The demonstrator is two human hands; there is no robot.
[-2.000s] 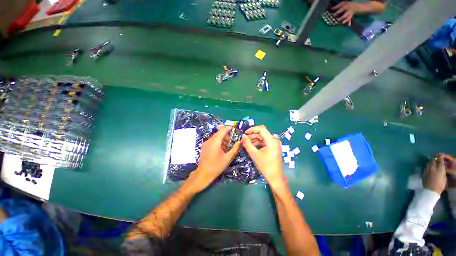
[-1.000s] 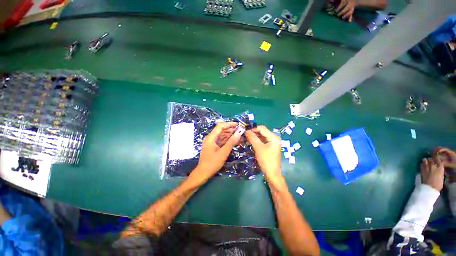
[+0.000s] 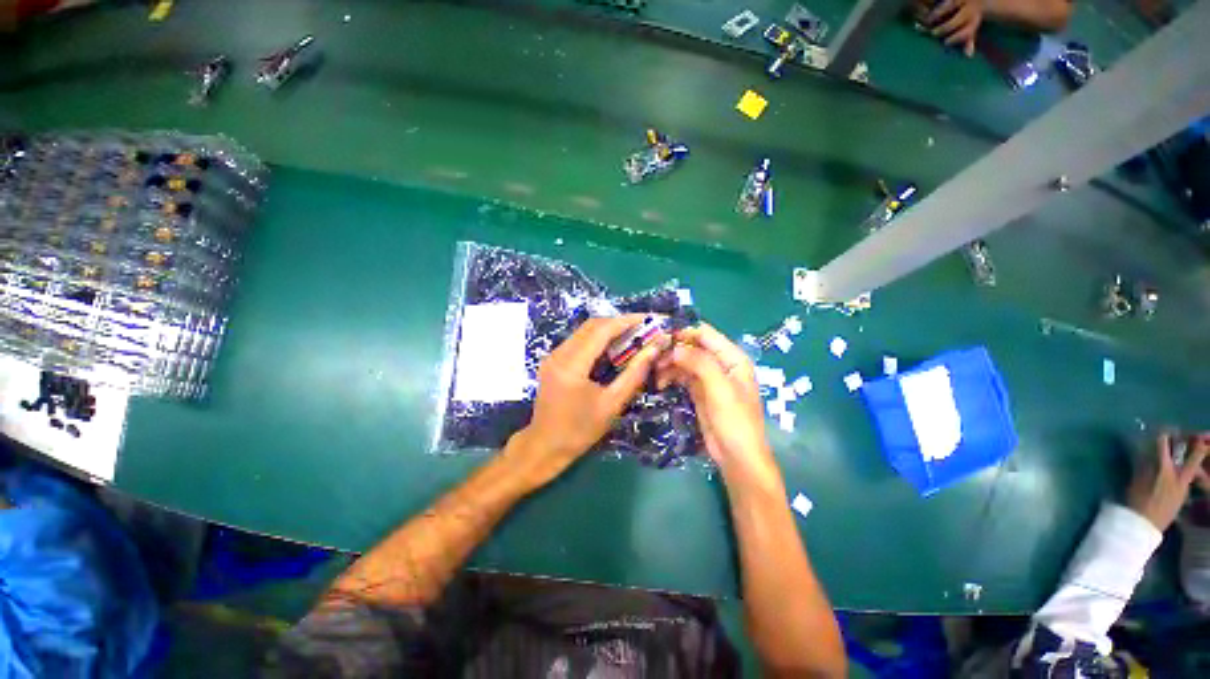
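Observation:
My left hand (image 3: 577, 394) and my right hand (image 3: 718, 389) meet above a clear parts bag (image 3: 511, 285) full of dark pieces with a white label. My left fingertips hold a small circuit board assembly (image 3: 634, 342), silver and dark with a reddish edge. My right fingertips touch its right end; whether they also hold a small black part is hidden by the fingers. The bag lies flat on the green bench.
White squares (image 3: 802, 504) lie right of the bag, then a blue bin (image 3: 940, 422) with white paper. A slanting grey post (image 3: 1008, 173) stands behind. Assemblies (image 3: 654, 157) and a yellow square (image 3: 752, 104) lie beyond. Blister trays (image 3: 120, 265) are left; another person's hands (image 3: 1170, 478) are right.
The assembly has turned in my fingers, and my right hand has rolled inward against it. The whole view has shifted slightly, with the bench and belt items appearing displaced.

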